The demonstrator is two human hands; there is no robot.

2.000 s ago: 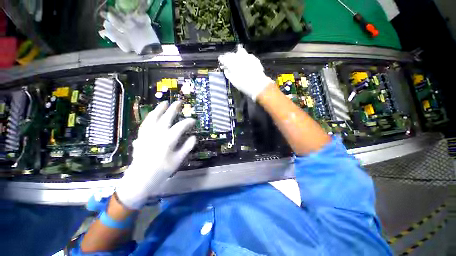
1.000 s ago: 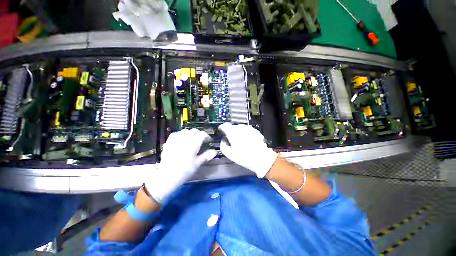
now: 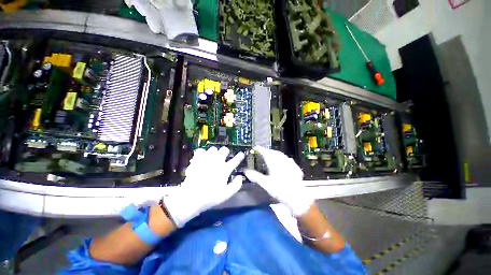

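Note:
A green circuit board point(image 3: 226, 115) with yellow, white and blue parts sits in a black carrier point(image 3: 180, 115) in front of me. A ribbed silver heat sink point(image 3: 262, 115) stands on its right side. Olive-grey clips sit at its left edge point(image 3: 189, 119) and right edge point(image 3: 278, 122). My gloved left hand point(image 3: 210, 181) and gloved right hand point(image 3: 279, 180) are at the board's near edge, fingertips close together. A small olive-grey piece shows between them point(image 3: 257, 161). Whether either hand grips it is hidden by the fingers.
More boards in carriers stand left point(image 3: 86, 102) and right point(image 3: 325, 129) on the silver-railed line point(image 3: 81, 200). Behind are a small-parts bin point(image 3: 247, 27), a large-parts bin point(image 3: 309, 37), white gloves point(image 3: 169, 16) and a screwdriver point(image 3: 372, 70) on green mat. A dark machine point(image 3: 436, 113) stands at right.
My right hand has come from the board's far edge to its near edge, beside my left hand, which also moved nearer. Since one second ago both hands remain there and the view has turned.

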